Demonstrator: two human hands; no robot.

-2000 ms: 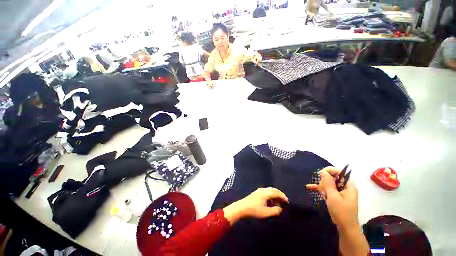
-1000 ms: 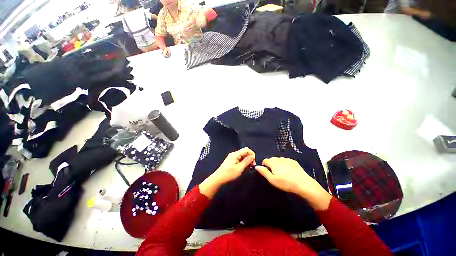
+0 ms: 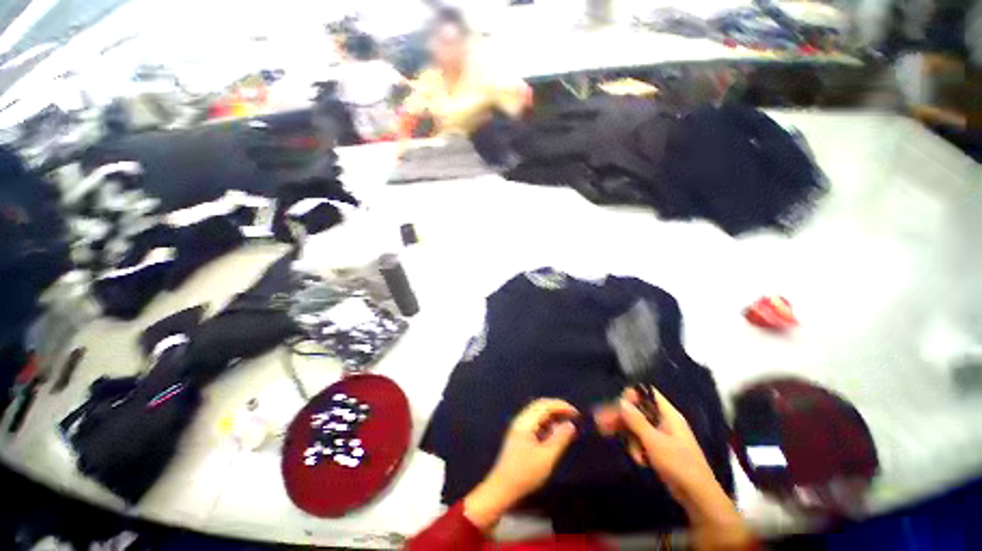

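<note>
A dark sleeveless garment (image 3: 581, 344) with checked lining at the neck and armhole lies flat on the white table. My left hand (image 3: 535, 452) is over its lower middle, fingers curled; whether it holds anything is too blurred to tell. My right hand (image 3: 659, 436) is just to the right, fingers bent around small dark snips (image 3: 646, 403). The hands are apart. No needle or thread can be made out. A dark red dish (image 3: 369, 474) with small white and dark pieces heaped on it lies left of the garment.
A round tartan mat (image 3: 824, 441) lies right of the garment, with a small red box (image 3: 771, 313) behind it. A clear bag (image 3: 361, 329) and dark cylinder (image 3: 398, 285) stand behind the dish. Garment piles lie at left and far side (image 3: 732, 172). A person (image 3: 458, 95) is across the table.
My hands were together at the garment's middle one second ago and are now apart and lower. The snips show in my right hand again. The view has tilted up and blurred.
</note>
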